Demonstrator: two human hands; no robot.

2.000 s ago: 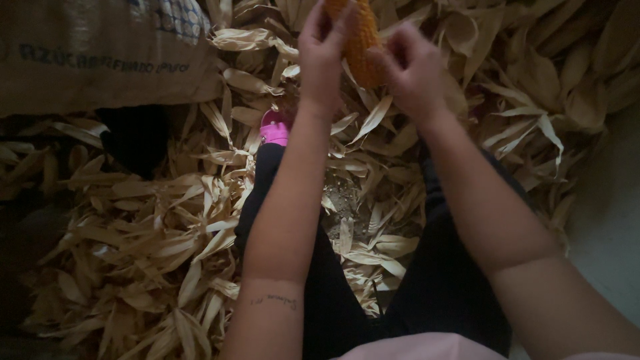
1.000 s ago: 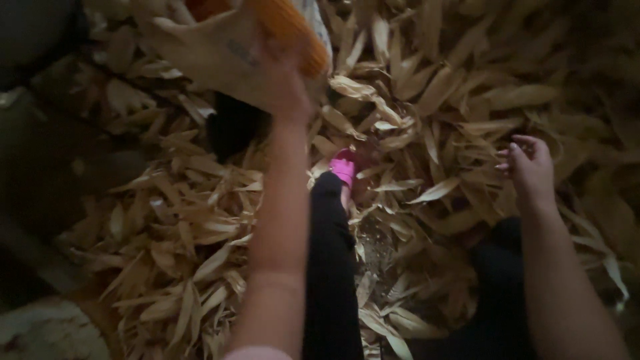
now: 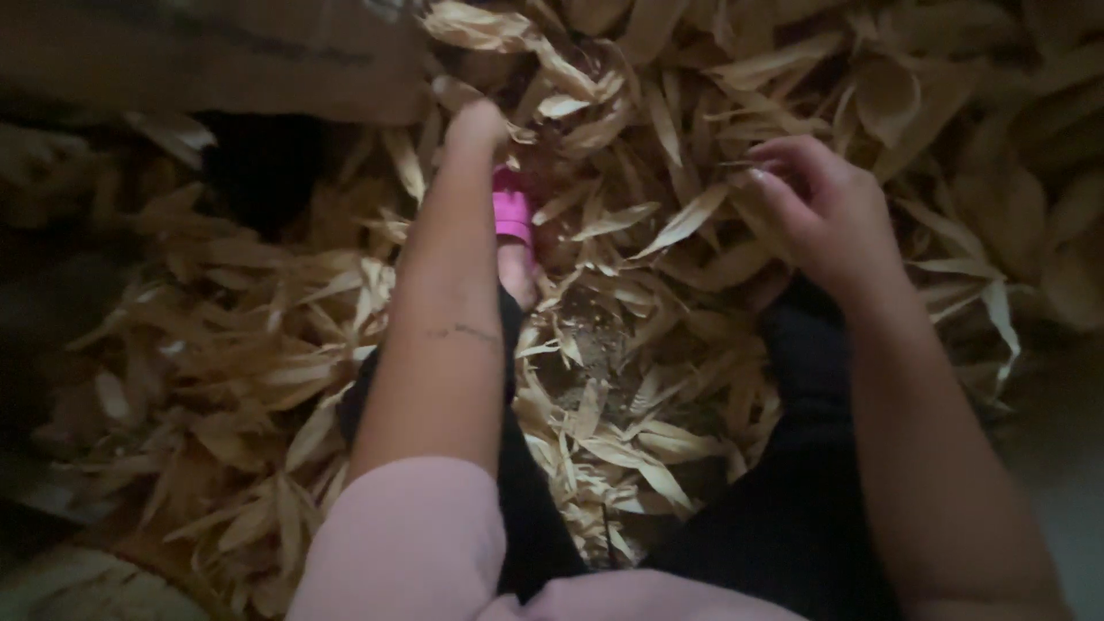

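Note:
Dry corn husks (image 3: 681, 224) cover the ground around my legs. My left hand (image 3: 476, 129) reaches down among husks beside the woven sack, blurred; its fingers are mostly hidden, so whether it grips anything cannot be told. My right hand (image 3: 806, 194) is above the husks on the right, its fingers curled with the thumb and fingertips close together. A thin sliver shows at those fingertips, too small to name. No corn cob is visible in either hand.
A woven sack (image 3: 216, 60) with printing stands at the upper left, with a dark object (image 3: 263, 168) below it. My foot in a pink sandal (image 3: 511, 211) rests on the husks near my left forearm. A pale round thing (image 3: 86, 586) lies at the lower left.
The yellow corn cob, in my left hand at the sack one second ago, is out of sight. My left hand has moved away from the sack's mouth and down to the husks.

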